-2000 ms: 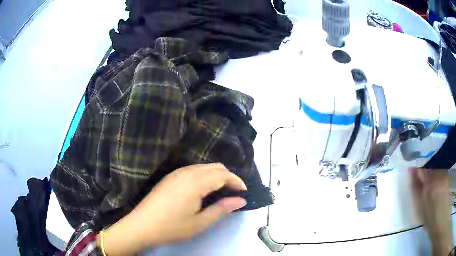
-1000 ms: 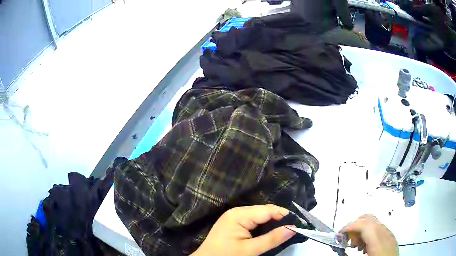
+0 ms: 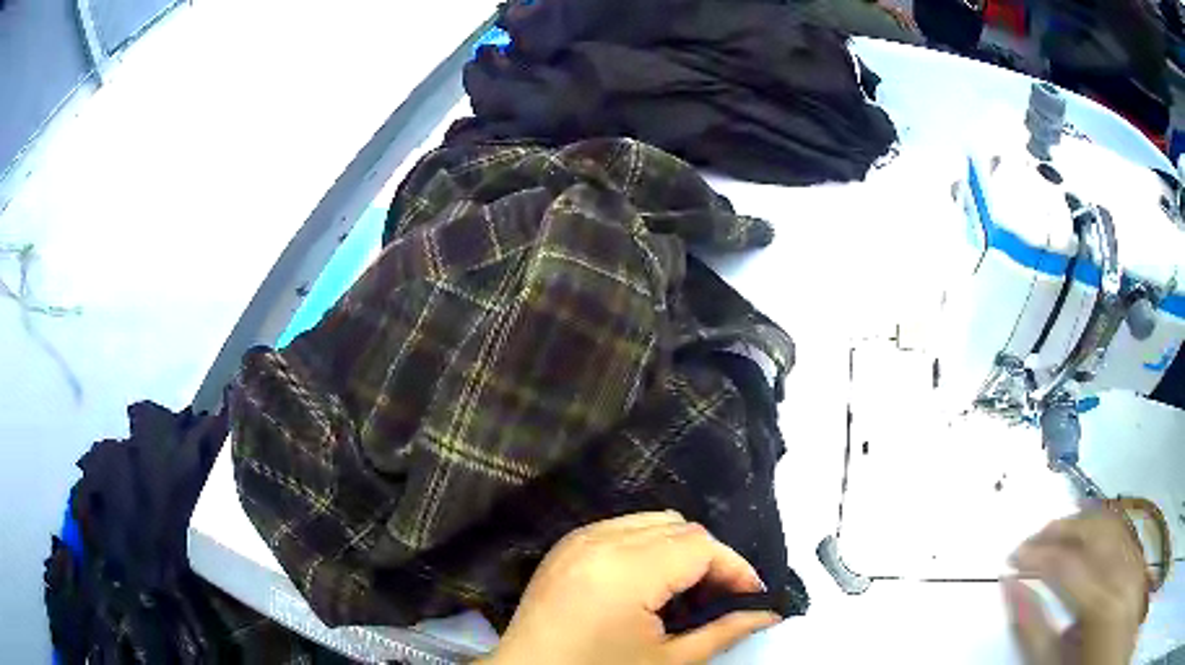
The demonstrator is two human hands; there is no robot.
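The dark plaid garment (image 3: pixel 520 351) lies heaped left of the white sewing machine head (image 3: pixel 1040 260). My left hand (image 3: pixel 637 591) is at its lower right corner, with thumb and fingertips pinching the dark edge. My right hand (image 3: pixel 1085 585) is blurred at the lower right, below the presser foot area. Scissors (image 3: pixel 1150 526) show a brownish looped handle beside my right hand; their blades are partly hidden, and whether my fingers still touch them is unclear. A small white patch shows at my right fingers.
A pile of black pieces (image 3: pixel 676 91) lies at the back of the white table. More dark cloth (image 3: pixel 143 520) hangs at the lower left, beside the table's edge. The needle plate (image 3: pixel 910 481) lies between the garment and my right hand. Dark items and part of a person show at the top right.
The scissors that were open at the garment's corner have moved right, beside the machine. My right hand has moved right and away from my left hand. The view has shifted slightly.
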